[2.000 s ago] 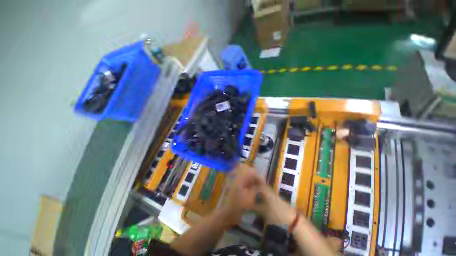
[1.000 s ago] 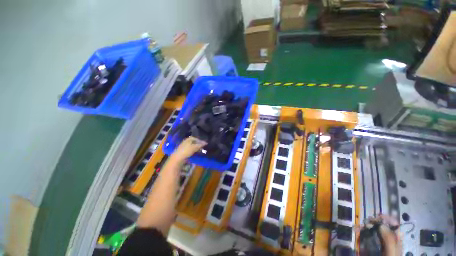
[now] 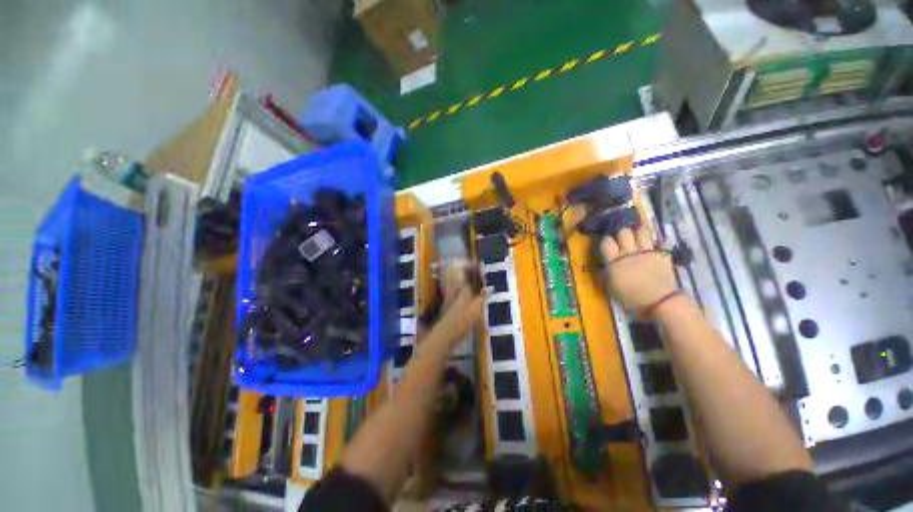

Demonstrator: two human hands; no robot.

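An orange tray (image 3: 526,330) has two white socket rows and a green strip (image 3: 576,385) between them. Black adapters (image 3: 606,190) sit at the far end of its right row. My right hand (image 3: 646,275) is there, its fingertips on a black adapter (image 3: 613,221), with a thin black cord by the palm. My left hand (image 3: 461,300) is motion-blurred beside the far part of the left row, right of the basket; whether it holds anything is unclear. More adapters sit at the left row's far end (image 3: 493,222) and near the strip's near end (image 3: 613,433).
A blue basket (image 3: 385,300) heaped with black adapters sits over the trays at left. A second blue basket (image 3: 100,290) is on the far-left ledge. A perforated metal plate (image 3: 841,270) lies at right. Beyond are a blue stool (image 3: 345,115), a cardboard box (image 3: 398,35) and a grey machine (image 3: 741,60).
The view has swung right. My left hand has left the basket and moved to the tray's left row. My right hand has moved from the near right to the right row's far end.
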